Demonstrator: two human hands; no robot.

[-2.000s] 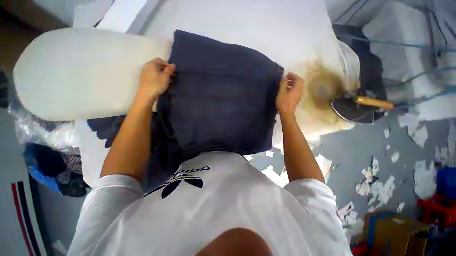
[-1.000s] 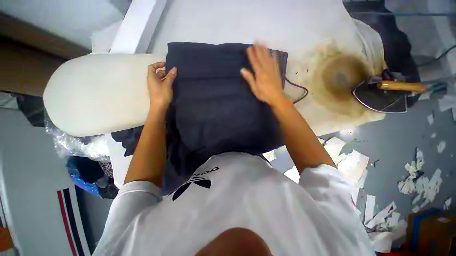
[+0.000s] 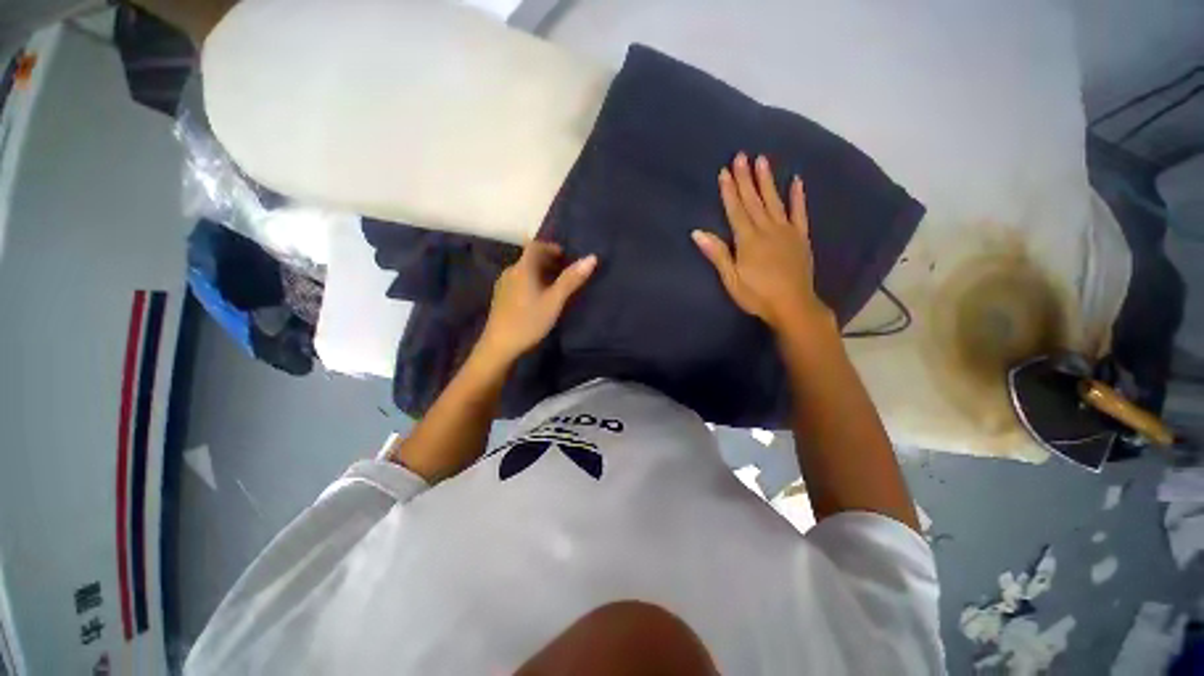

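Note:
A dark navy-grey garment (image 3: 673, 172) lies over the cream padded board, its far edge slanting down to the right. A thin drawstring loop (image 3: 887, 312) sticks out at its right edge. My right hand (image 3: 770, 251) lies flat on the cloth with its fingers spread. My left hand (image 3: 539, 299) is at the garment's left edge, thumb on top of the cloth and fingers curled at the edge; the fingers are partly blurred, and the cloth appears pinched there. The steam iron (image 3: 1076, 409) rests at the right end of the table.
The rounded end of the cream board (image 3: 357, 106) lies to the left. A brown scorch stain (image 3: 1000, 317) is beside the iron. Dark crumpled cloth (image 3: 436, 310) hangs below the board. White scraps (image 3: 1023, 614) litter the floor at lower right.
The view has turned and shifted, so the board and garment appear tilted. My right hand went from the right edge onto the cloth, and lies flat. My left hand is lower along the left edge.

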